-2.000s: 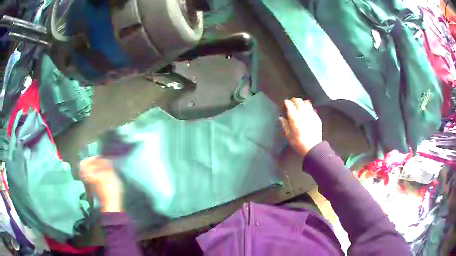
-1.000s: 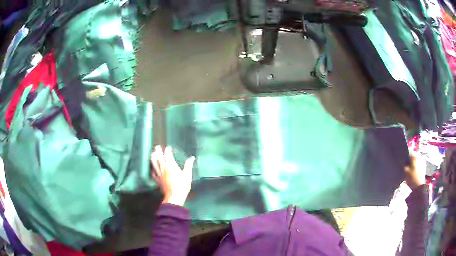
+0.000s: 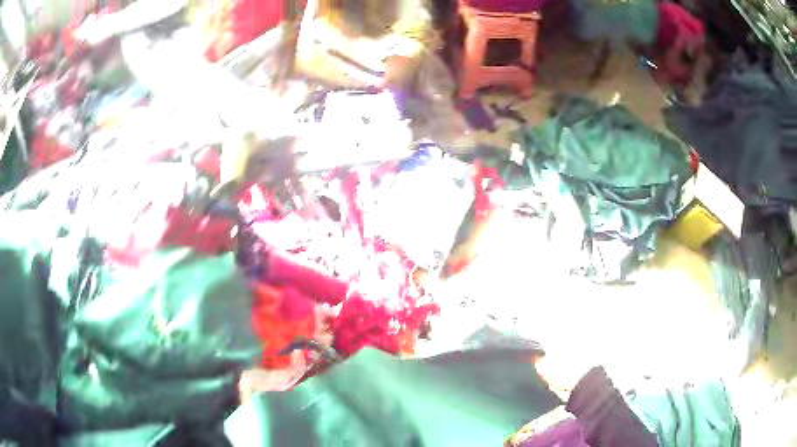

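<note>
A large green cloth panel (image 3: 411, 397) lies across the bottom of the view, cut off by the lower edge. A dark purple sleeve (image 3: 607, 406) is at its right end, beside a bit of brighter purple garment. The hand beyond this sleeve is not clear; the area near the panel's right corner is washed out by glare. My left hand cannot be made out. The cutting machine is out of the picture.
Folded green cloth (image 3: 162, 340) is at the left. Red and orange scraps (image 3: 367, 319) and white, glaring scraps lie beyond the panel. A green cloth heap (image 3: 612, 157), a yellow piece (image 3: 696, 227) and an orange stool (image 3: 500, 52) are farther off.
The view has swung to the right, away from the machine and table. The green panel now shows only at the bottom, and both hands have left clear sight.
</note>
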